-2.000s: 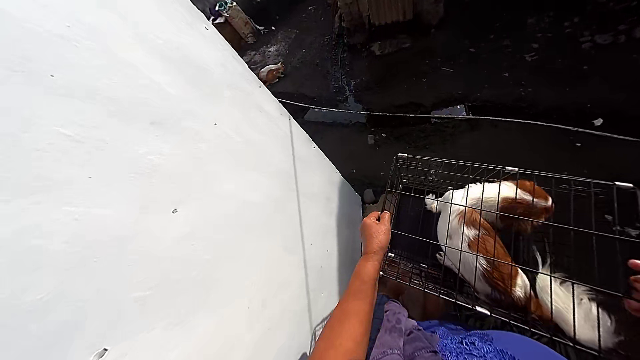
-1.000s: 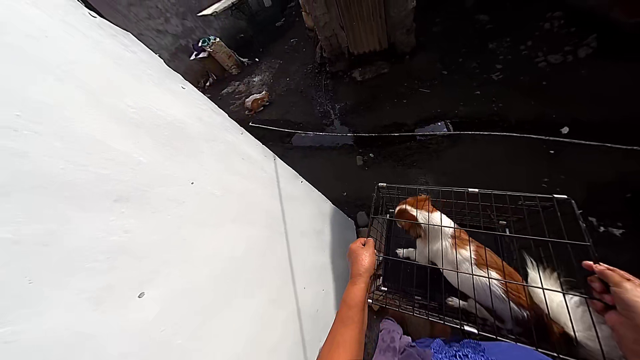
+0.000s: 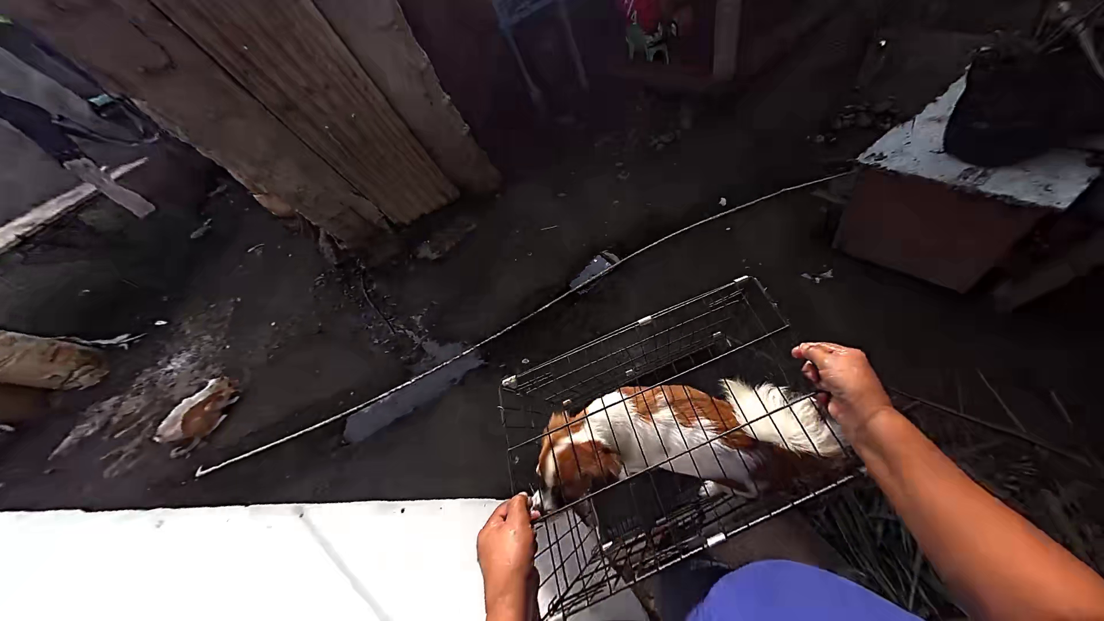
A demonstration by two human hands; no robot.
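Observation:
A black wire cage (image 3: 645, 321) hangs between my hands, tilted, with a brown and white dog (image 3: 660, 431) standing inside. My left hand (image 3: 507, 545) grips the cage's near left end, close to the dog's muzzle. At the right end my right hand (image 3: 843, 384) has its fingers closed on the wire, beside the dog's fluffy white tail. The fingertips of both hands are partly hidden by the wires.
A white wall (image 3: 241, 561) lies at lower left. A cord (image 3: 517, 323) stretches over dark ground with puddles (image 3: 414, 390). Wooden boards (image 3: 345, 112) stand at upper left; a second brown and white animal (image 3: 198, 412) is at far left. A block-like structure (image 3: 940, 220) stands at right.
The view has swung strongly to the right. Inside the cage, the dog has turned around from its pose two seconds ago. My right hand, barely in view then, now shows fully on the cage.

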